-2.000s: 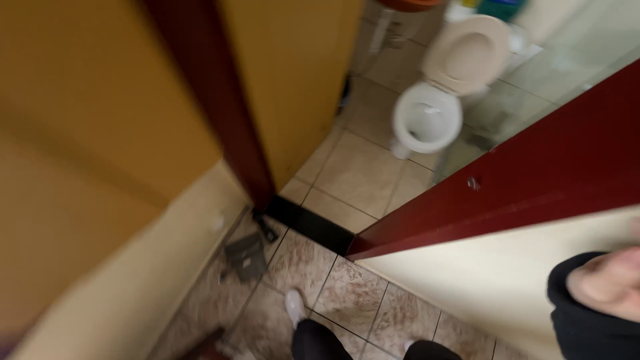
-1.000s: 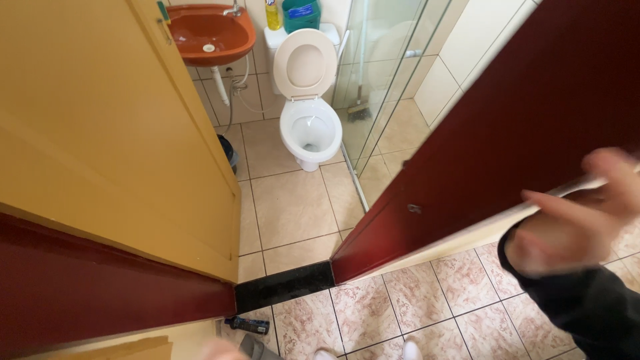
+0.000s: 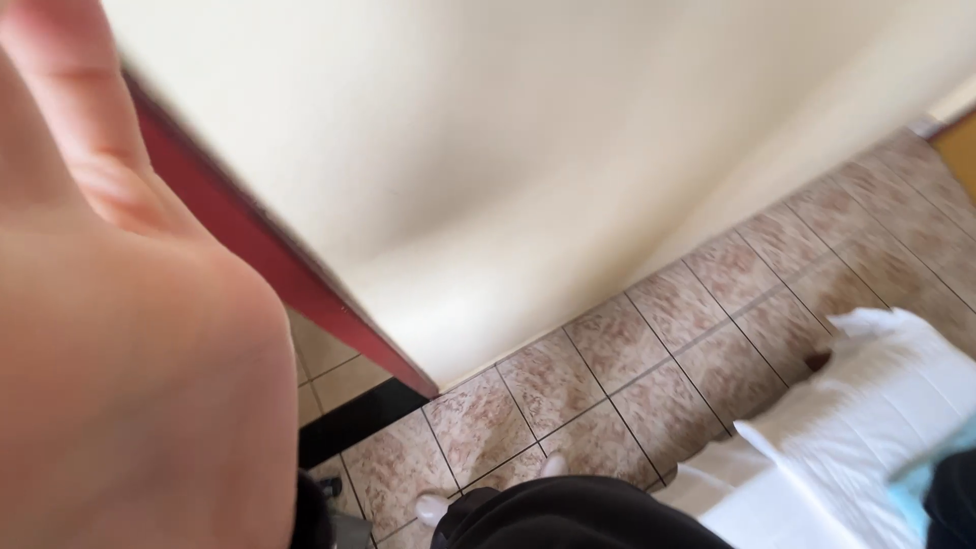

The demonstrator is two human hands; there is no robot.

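Note:
My left hand (image 3: 145,320) looms very large and close at the left edge, its bare palm side facing the camera. One finger stretches up along the frame's top left, and the fingertips are cut off, so what they touch is hidden. Part of a black sleeve (image 3: 311,507) shows below the hand. Behind it runs the dark red door frame (image 3: 282,252), beside a cream wall (image 3: 534,152). My right hand is outside the view.
Marbled tiles (image 3: 595,366) cover the floor along the wall. A black threshold (image 3: 366,419) lies at the doorway. White bedding or similar fabric (image 3: 839,457) fills the lower right. Black-clothed legs (image 3: 572,515) and light footwear (image 3: 432,509) show at the bottom.
The view has swung far to the right, from the bathroom doorway to the wall and floor. My left hand now stands large before the camera; the right hand has left the view.

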